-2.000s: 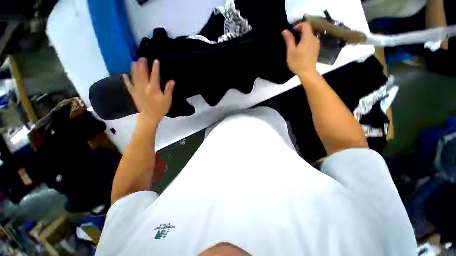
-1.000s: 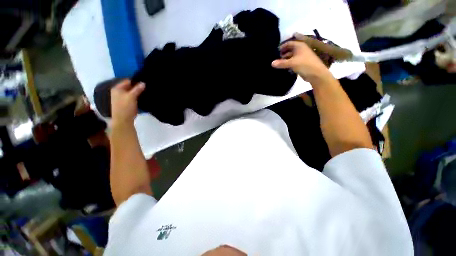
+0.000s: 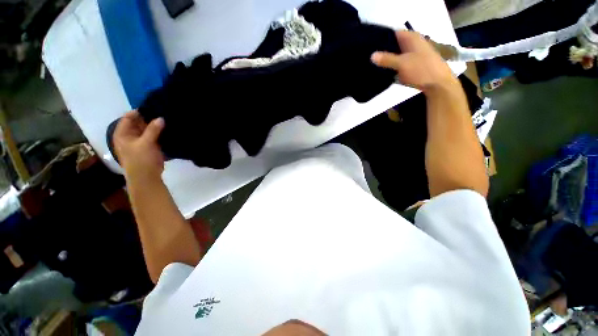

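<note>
A black garment (image 3: 262, 102) with a wavy near edge lies stretched across the white table, over the grey padded sleeve board, whose rounded end (image 3: 114, 139) shows at the left. White lace trim (image 3: 298, 39) shows at the garment's far side. My left hand (image 3: 139, 143) pinches the garment's left end. My right hand (image 3: 419, 64) grips its right end. The iron is mostly hidden behind my right hand; its whitish wrapped hose (image 3: 518, 50) runs off to the right.
A blue strip (image 3: 133, 52) crosses the table's left side, with a dark phone-like object (image 3: 178, 6) beside it. A black garment pile (image 3: 400, 154) with white pieces lies below the table's right edge. Dark clothing and boxes lie at the left on the floor.
Both hands have moved apart from bunching the garment and now hold it stretched wider. More lace shows. The left hand covers the board's end less fully exposed than at first.
</note>
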